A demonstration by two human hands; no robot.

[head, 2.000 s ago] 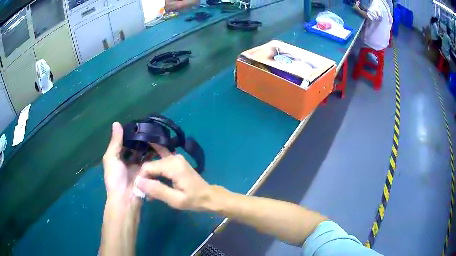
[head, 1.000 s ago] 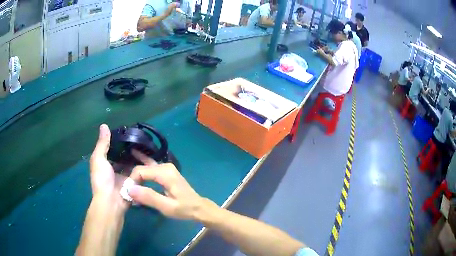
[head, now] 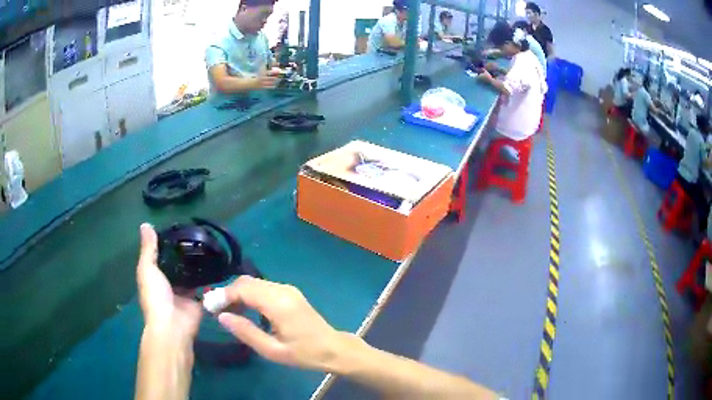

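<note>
My left hand [head: 165, 301] holds a round black ear cup [head: 190, 254] upright in its palm, thumb up along the left side. A thin black curved arm, likely the yoke [head: 226, 241], stands at the cup's right side. My right hand [head: 277, 320] is just right of the left palm, with a white cover [head: 215, 299] on a fingertip near the cup's lower edge. Its thumb and finger are apart, and I cannot tell whether they pinch a thin wire. A black headband [head: 222, 350] lies behind and below the hands, mostly hidden by the right hand.
An orange carton [head: 351, 211] stands at the bench edge to the right. Black headphone frames [head: 173, 187] lie on the dark green belt. A blue tray [head: 441, 119] with a clear bag is farther back. A person [head: 517, 86] sits on a red stool; others work across the belt.
The view has swung right and up. The right fingertip that reached over the ear cup's face is now at its lower edge. The left hand still holds the cup.
</note>
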